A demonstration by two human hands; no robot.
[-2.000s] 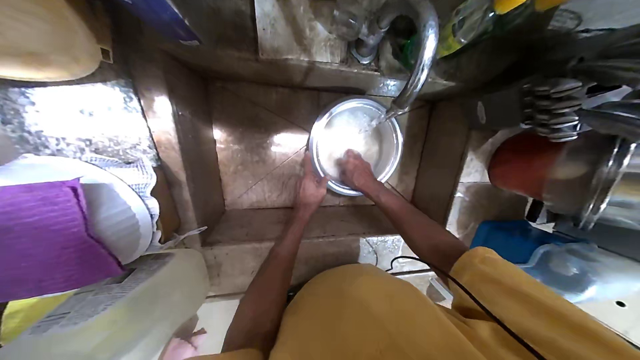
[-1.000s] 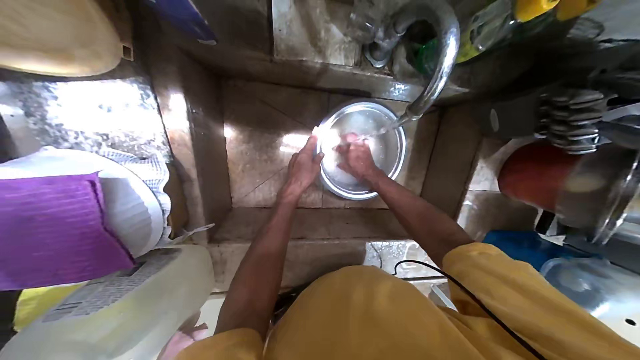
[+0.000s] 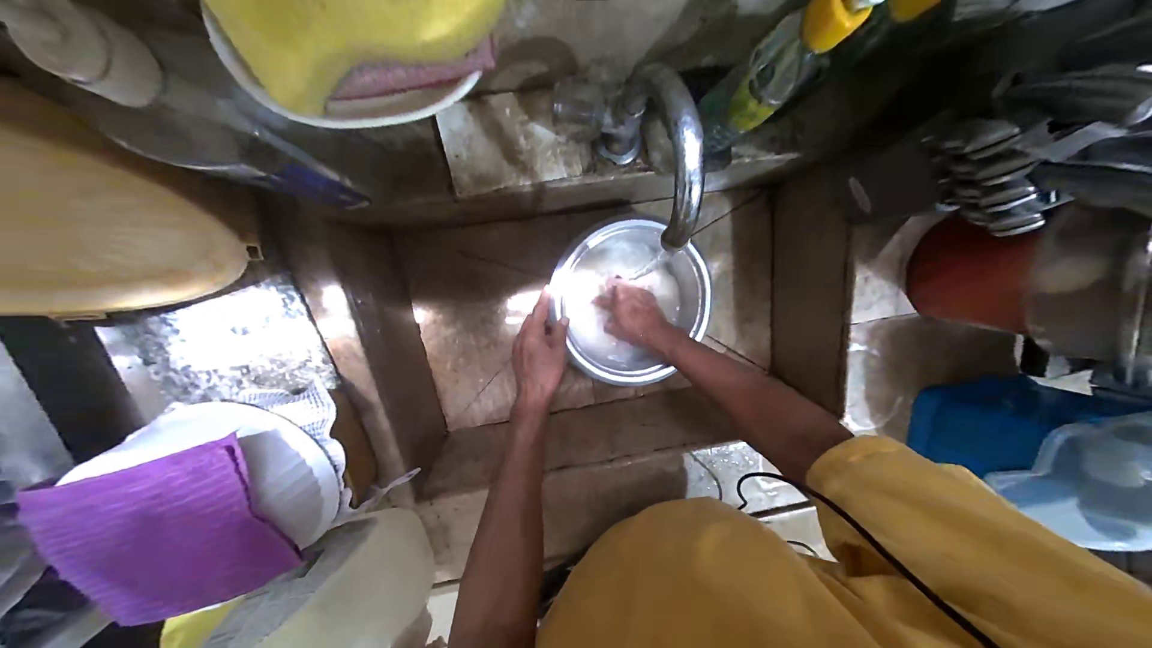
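A round metal bowl (image 3: 695, 297) with cloudy whitish water sits in the tiled sink (image 3: 468, 360). Water runs into it from the curved metal faucet (image 3: 689, 162) above its upper right side. My left hand (image 3: 540, 349) grips the bowl's left rim, thumb and fingers on the edge. Inside the bowl is my right hand (image 3: 634, 315), its fingers bent and partly in the water; whether they hold anything cannot be told.
Left of the sink lie a purple cloth (image 3: 162, 531) on a white plate (image 3: 297, 477) and a large tan container (image 3: 108, 216). At right are a red container (image 3: 963, 274), stacked metal cutlery (image 3: 994, 180) and a blue tray (image 3: 999, 423). A bottle (image 3: 765, 81) stands behind the faucet.
My right hand has shifted within the bowl, and my left hand is back against the rim. The view has moved, bringing a yellow cloth in a white dish into sight at the top.
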